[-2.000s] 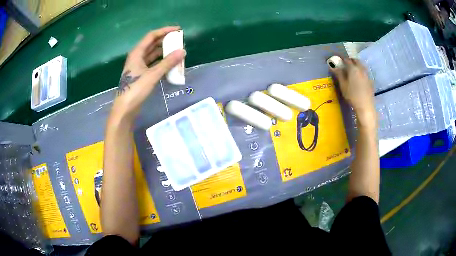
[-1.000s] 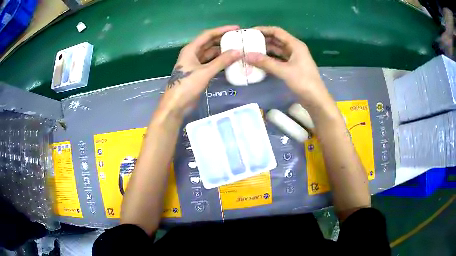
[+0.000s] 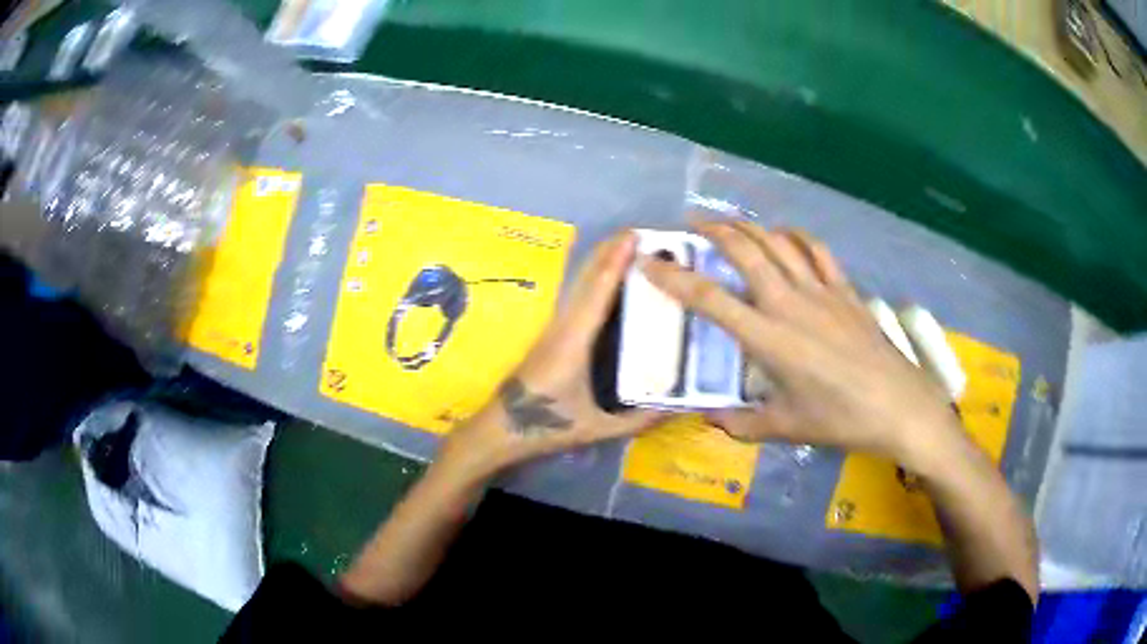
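Observation:
A white inner tray (image 3: 714, 337) is held between both hands above the bench. A white oblong unit (image 3: 652, 340) with a dark round spot at its far end lies in its left compartment. My left hand (image 3: 579, 346) grips the tray's left side. My right hand (image 3: 818, 346) is over the tray's right side, its fingers on the tray and thumb near the unit's far end. It hides the right compartment, so I cannot tell what lies there. Two more white oblong units (image 3: 933, 352) lie on the bench right of my right hand, partly hidden.
The green conveyor belt (image 3: 755, 94) runs beyond the bench, with a filled tray (image 3: 325, 23) cut off at the top edge. Clear bulk trays (image 3: 120, 208) are at the left. Stacked empty trays (image 3: 1107, 453) stand at the right. A white sack (image 3: 182, 497) lies lower left.
The tray has been lifted off the bench and is now between both hands. The two units held together are no longer raised over the belt; one shows in the tray. The view has swung left.

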